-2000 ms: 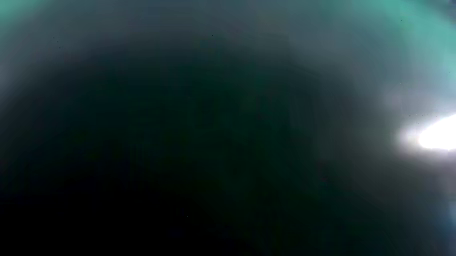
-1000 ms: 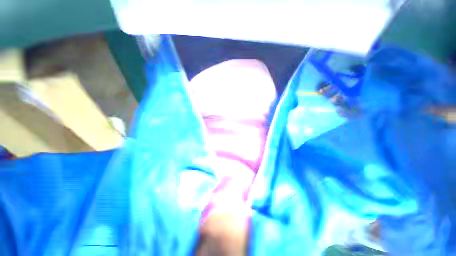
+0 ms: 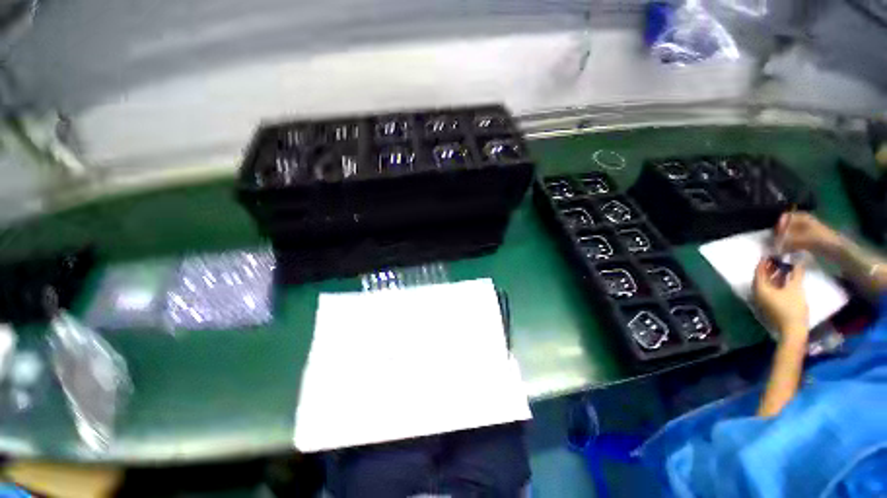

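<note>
Neither of my hands is in the picture. A white work sheet (image 3: 408, 365) lies nearest in front of me at the bench's front edge. A thin black item, perhaps tweezers (image 3: 504, 316), lies along its right edge. Behind the sheet stands a tall stack of black foam trays (image 3: 389, 209), its top pockets holding small items with bright outlines. A single black foam tray (image 3: 608, 258) with two rows of outlined cases lies to the right. Part of a clear blister tray (image 3: 404, 277) shows behind the sheet.
Clear blister trays (image 3: 219, 290) and a crumpled clear bag (image 3: 89, 374) are on the green bench (image 3: 554, 331) at left. At right, a person in blue (image 3: 788, 428) works with both hands over a white sheet (image 3: 734, 263), beside more black trays (image 3: 715, 190).
The view was dark, then showed blue clothing, a pink garment and the sheet's edge at the top. Now it has lifted to show the bench, trays and neighbouring worker.
</note>
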